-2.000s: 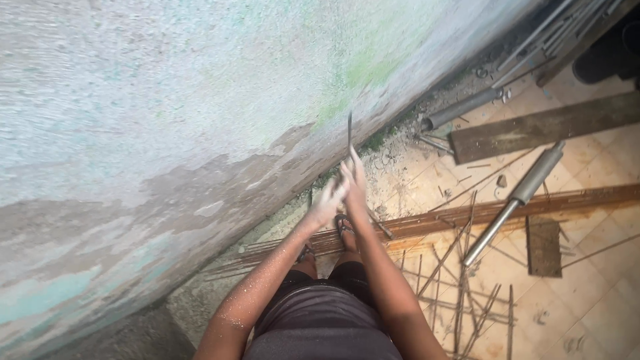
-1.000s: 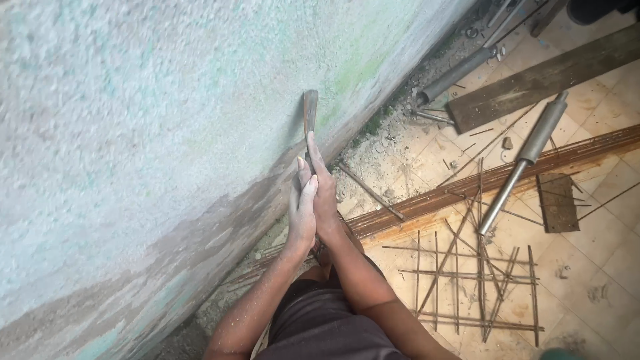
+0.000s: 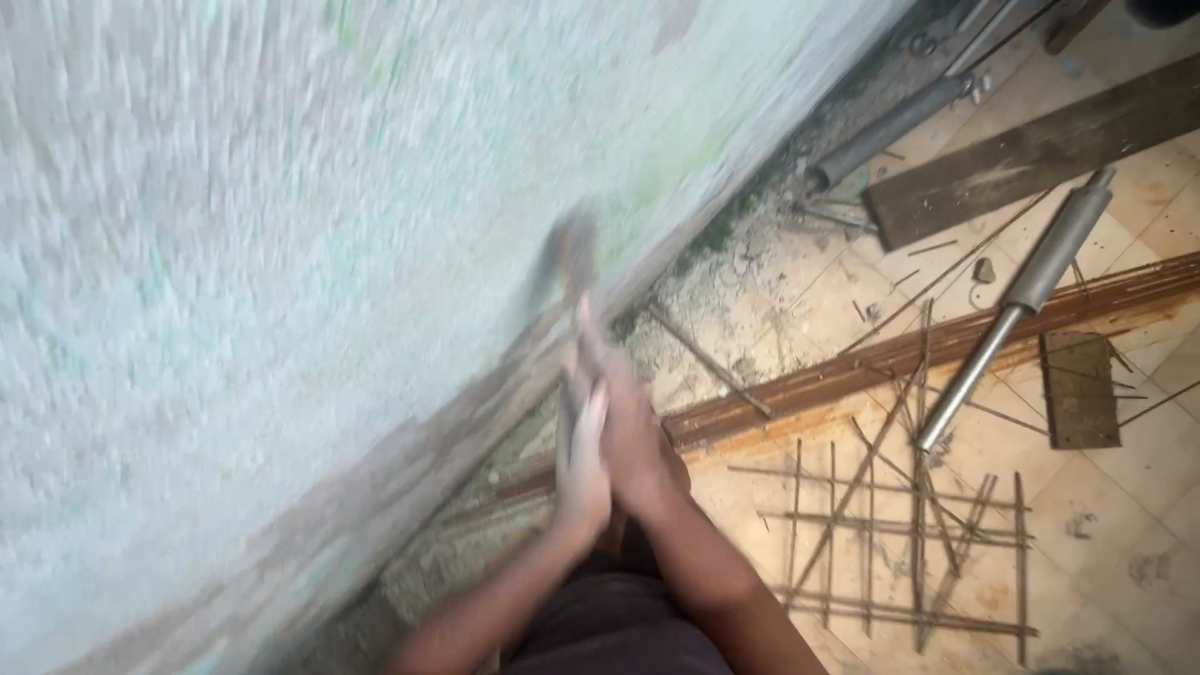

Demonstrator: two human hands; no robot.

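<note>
A flat-bladed scraper (image 3: 574, 246), blurred by motion, has its blade against or very close to the painted wall (image 3: 328, 244). Both hands are wrapped around its handle, which they mostly hide. My left hand (image 3: 583, 459), whitened with dust, is on the left side of the handle. My right hand (image 3: 623, 412) lies against it on the right, its fingers reaching up toward the blade. Patches of pale blue, green and grey show on the rough wall, with a browner band along its lower part.
On the tiled floor to the right lie a bundle of rusty steel rods (image 3: 806, 394), a tied rebar grid (image 3: 867, 539), a metal prop tube (image 3: 1059, 248), a wooden plank (image 3: 1022, 155), a short board (image 3: 1078, 389) and a grey pipe (image 3: 886, 131). Debris (image 3: 750, 272) lines the wall's foot.
The scraper's broad blade, seen edge-on two seconds ago, has turned to show its face. Both hands stay together on the handle. The view has shifted, with more of the rebar grid in sight.
</note>
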